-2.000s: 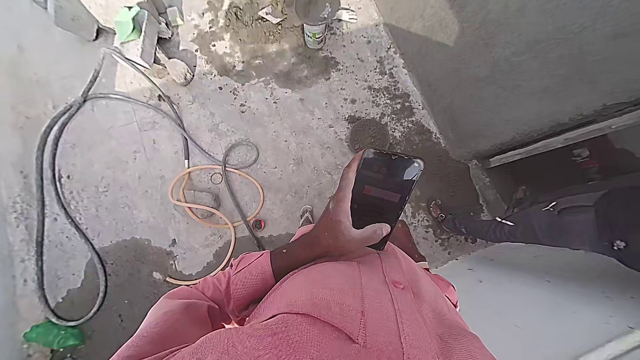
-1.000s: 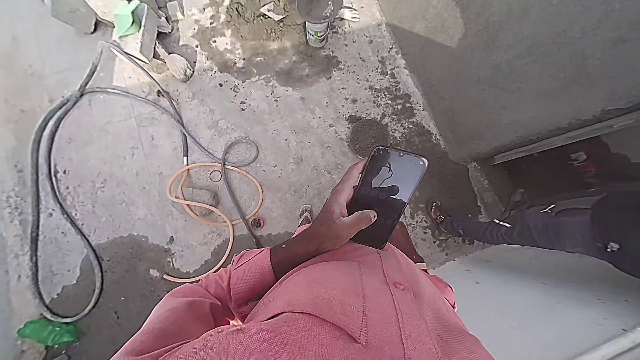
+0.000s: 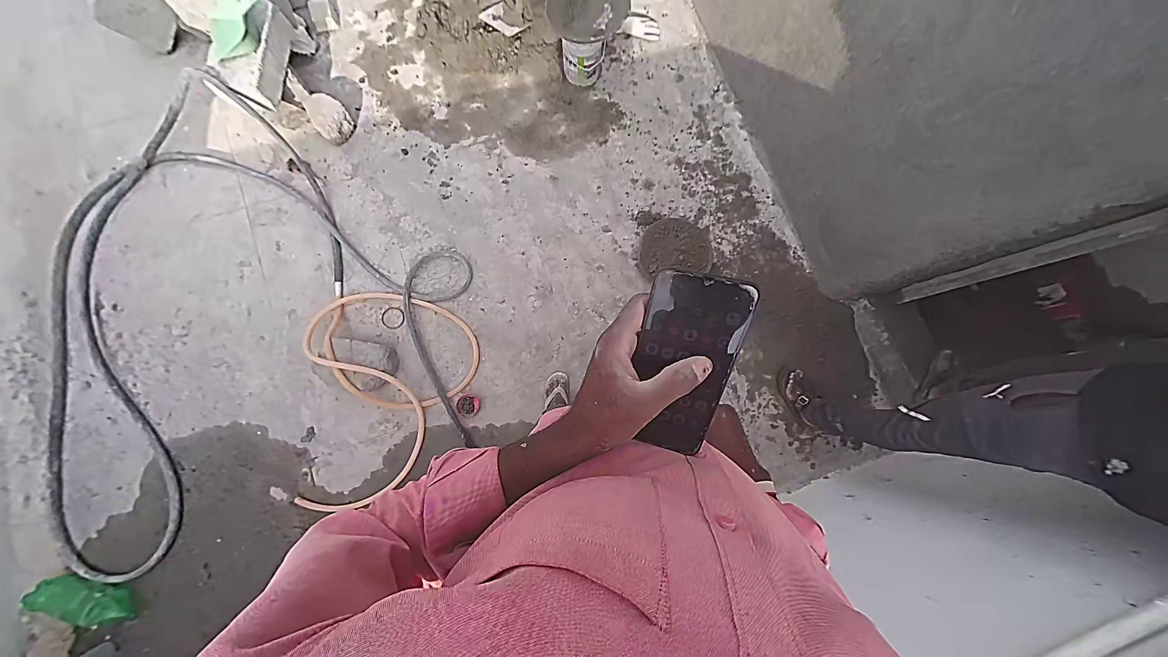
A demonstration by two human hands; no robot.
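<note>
My left hand [image 3: 630, 388] holds a black smartphone [image 3: 695, 360] upright in front of my pink shirt. Its fingers pass behind the phone and the thumb lies over the screen, which dimly shows rows of app icons. My right hand is not visible; a bit of bare skin and a light band show just beyond the phone's lower right edge. Left of the phone, on the concrete floor, lie an orange hose [image 3: 422, 401] in loops, a dark hose [image 3: 68, 365] and a small red round object [image 3: 467, 405].
A paint bucket [image 3: 582, 64] and a white glove [image 3: 641, 26] are at the top, beside wet mortar [image 3: 456, 55]. Broken blocks [image 3: 265, 55] lie upper left, green plastic [image 3: 80, 600] lower left. Another person's dark-clad leg [image 3: 985, 424] reaches in at right, below a grey plastered wall [image 3: 940, 119].
The phone's screen has gone from a reddish display, through a dark reflective look, to dim app icons. My left thumb has shifted up over the screen.
</note>
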